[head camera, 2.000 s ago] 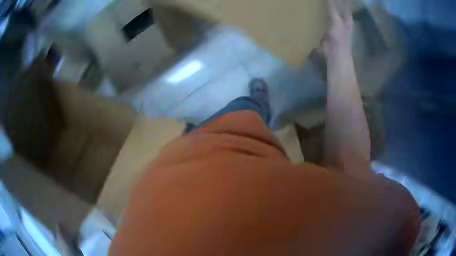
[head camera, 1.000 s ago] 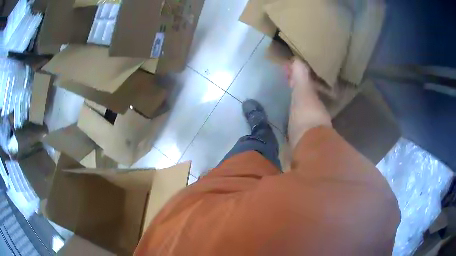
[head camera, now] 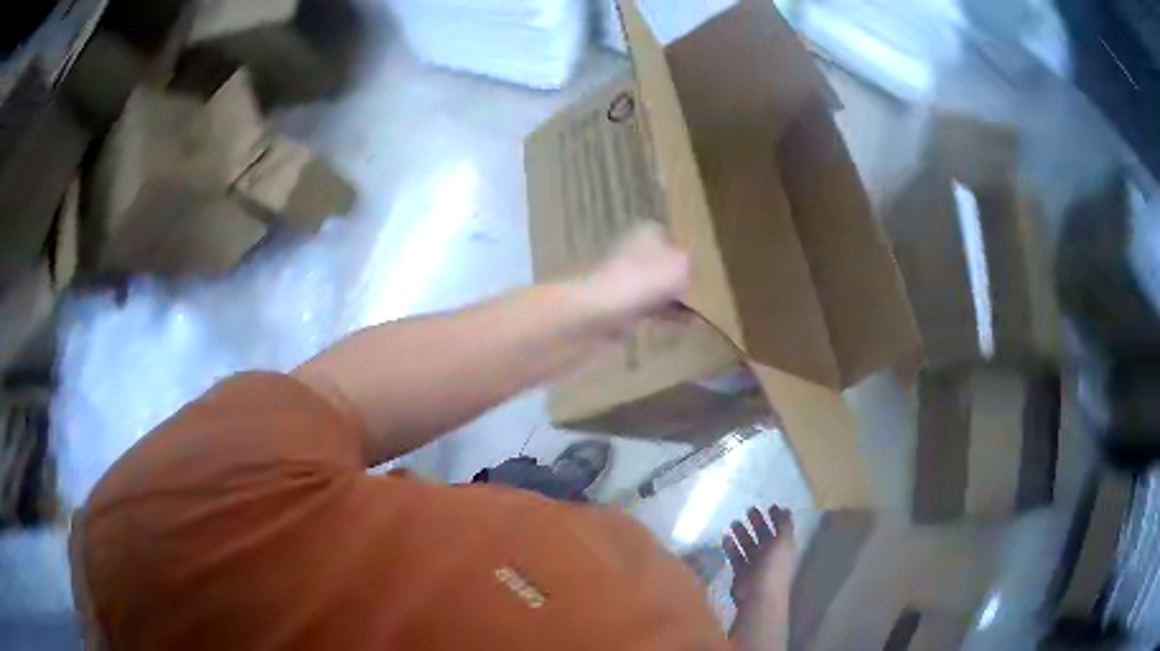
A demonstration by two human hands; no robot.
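Observation:
An open brown carton point(head camera: 801, 229) is tilted in front of me, with bare cardboard showing inside. A brown panel with dark printing point(head camera: 592, 178) shows on its left; I cannot tell if it belongs to the same carton. My left hand point(head camera: 649, 270) reaches across from the left, closed on the edge of the open carton; its fingers are blurred and partly hidden. My right hand point(head camera: 759, 547) is low at the right below a carton flap point(head camera: 821, 439), fingers spread, holding nothing.
Brown cartons point(head camera: 973, 280) stand at the right. Loose cardboard point(head camera: 191, 178) lies at the upper left, with a cloudy clear plastic heap point(head camera: 165, 356) below it. White stacks point(head camera: 496, 38) are at the top. My shoe point(head camera: 583, 465) is on the pale floor.
The view has turned to another part of the floor. My right hand, earlier at cardboard on the right, is now low and empty. My left hand has come into view on a carton.

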